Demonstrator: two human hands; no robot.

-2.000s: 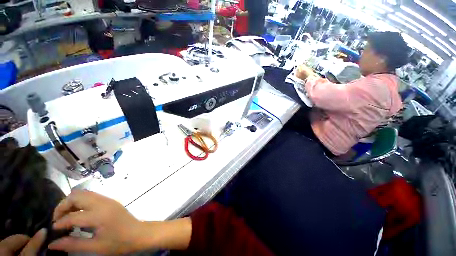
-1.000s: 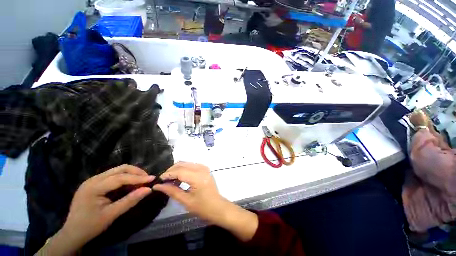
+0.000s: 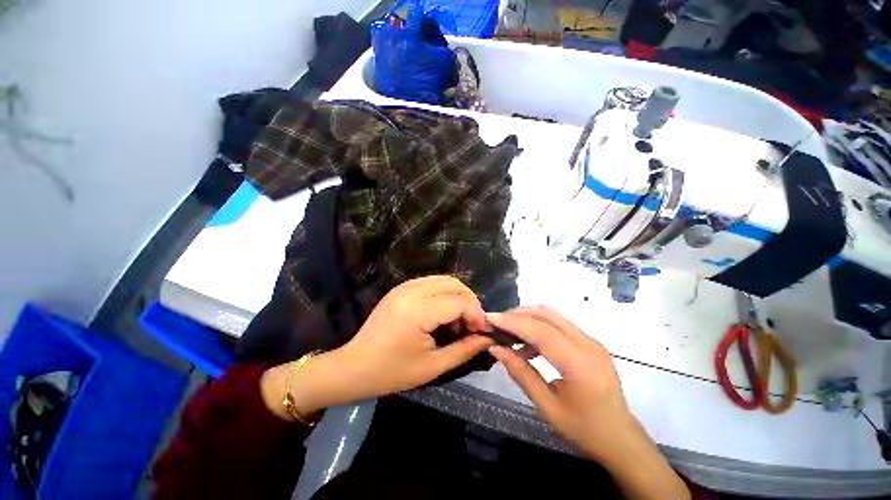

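The dark plaid garment (image 3: 425, 195) lies crumpled on the white table, left of the sewing machine (image 3: 625, 176). My left hand (image 3: 405, 337) and my right hand (image 3: 562, 376) meet at the garment's front edge, in front of the machine. Their thumbs and fingers pinch a small dark edge (image 3: 506, 339) between them. A small white bit shows at the right fingertips. The fingers hide most of the pinched edge. The needle area is not under the hands.
Scissors (image 3: 754, 361) with red and orange-yellow handles lie right of the hands. A black cloth strip (image 3: 796, 229) hangs over the machine arm. A blue bag (image 3: 415, 59) stands behind the garment. A blue bin (image 3: 88, 410) is at lower left, beside a pale wall (image 3: 117, 127).
The view has swung left, so the garment and both hands show further right in the picture. The other person has left view. Both hands still pinch the dark edge.
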